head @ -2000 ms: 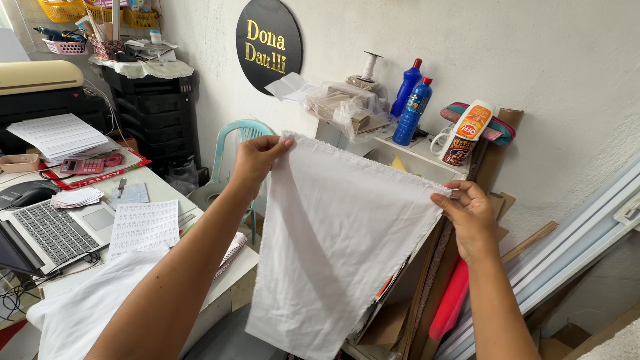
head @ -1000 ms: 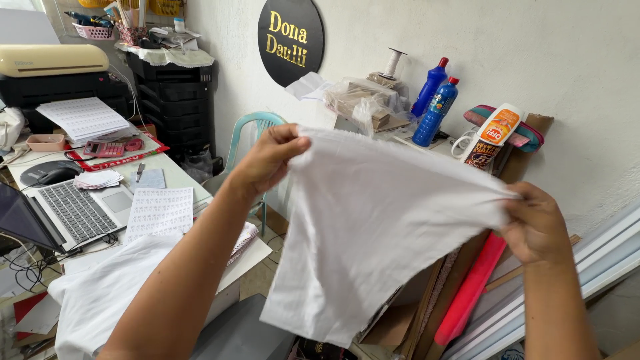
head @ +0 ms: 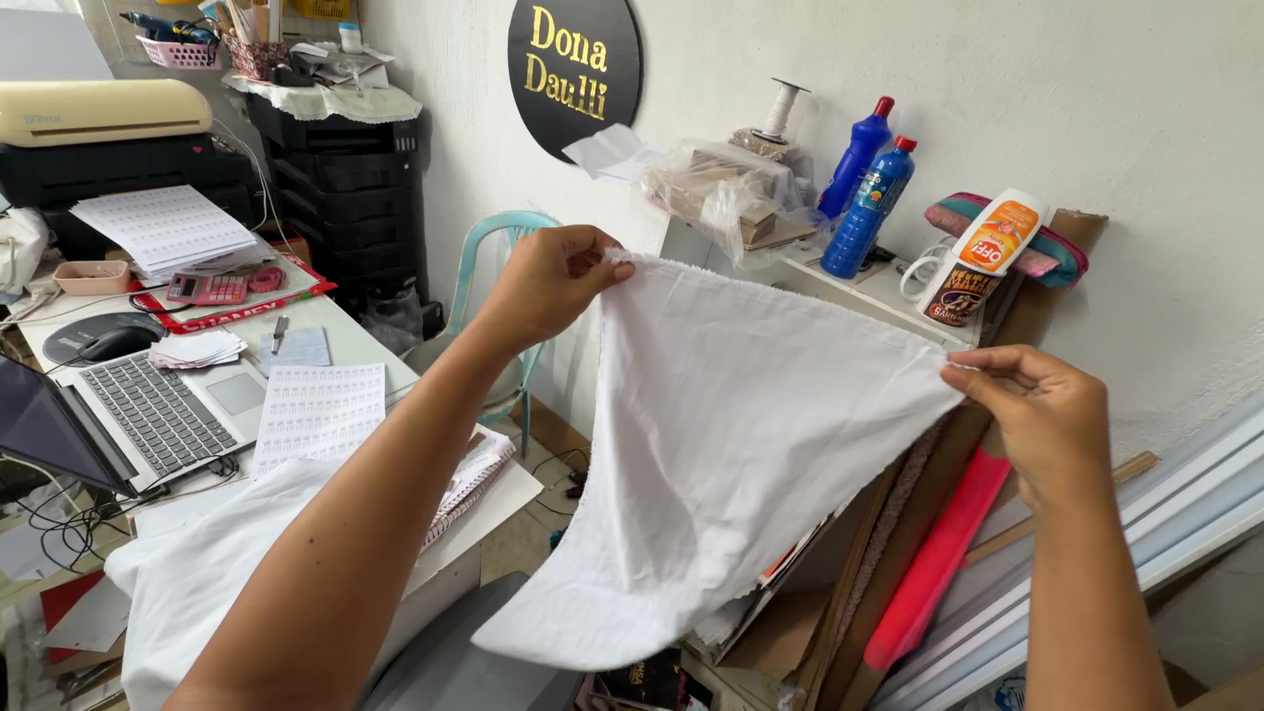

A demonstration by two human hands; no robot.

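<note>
A piece of white cloth with frayed edges hangs in the air between my two hands. My left hand pinches its upper left corner between thumb and fingers. The upper right corner is gripped by my right hand, a little lower in view. The top edge slopes down to the right, and the lower end swings toward the left. More white fabric lies over the near edge of the desk, partly behind my left forearm.
On the desk at left are a laptop, a mouse and printed sheets. A light blue chair stands beyond it. Blue bottles and a mug sit on a white shelf behind the cloth; boards lean at right.
The cloth's lower end has swung to the left and its shape has changed from hanging fairly flat. Both hands keep hold of its top corners. My right hand sits lower relative to my left than two seconds ago.
</note>
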